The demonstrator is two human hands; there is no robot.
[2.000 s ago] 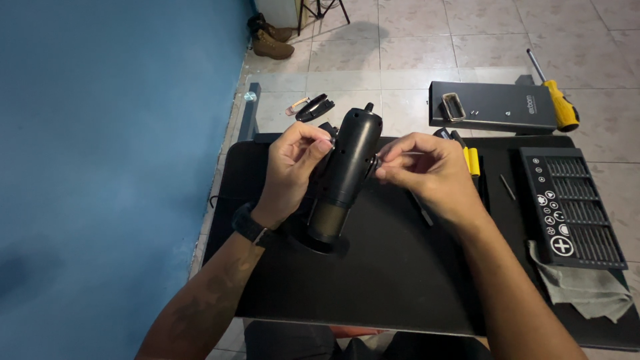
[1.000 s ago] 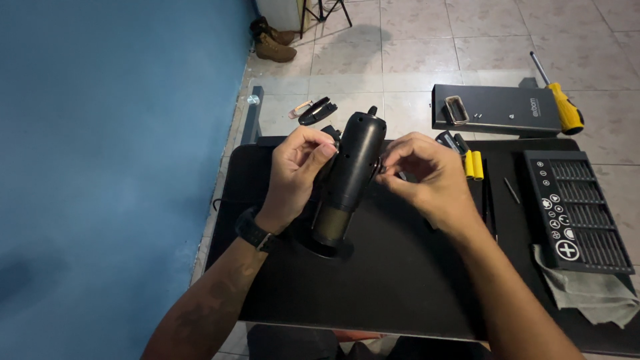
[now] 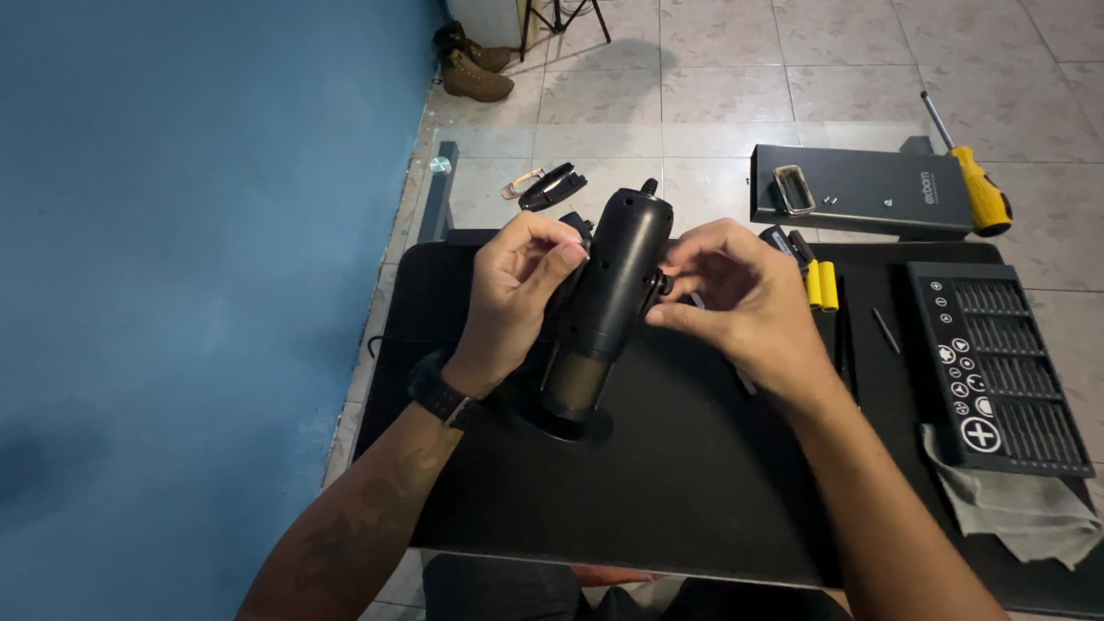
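Note:
A black cylindrical microphone (image 3: pixel 619 272) stands tilted on a round black base (image 3: pixel 595 429), with its mesh end low and a short stub at the top. On its left side, my left hand (image 3: pixel 522 289) pinches thumb and forefinger at a small part, mostly hidden by the fingers. A dark knob (image 3: pixel 662 283) projects from the microphone's right side. Around that knob curl the fingers of my right hand (image 3: pixel 729 293), thumb below and fingertips above; they are slightly blurred, and whether they touch it is unclear.
A black desk mat (image 3: pixel 690 483) lies under the work. To the right are yellow batteries (image 3: pixel 822 286), a screwdriver bit case (image 3: pixel 1005 371) and a grey cloth (image 3: pixel 1009 509). Beyond stand a black box (image 3: pixel 862 185) with small screws and a yellow-handled screwdriver (image 3: pixel 981 190). Black parts (image 3: pixel 554 185) lie at the back left.
The fingers of my right hand have spread a little around the knob, where they were pinched closer before. My left hand stays at the microphone's left side.

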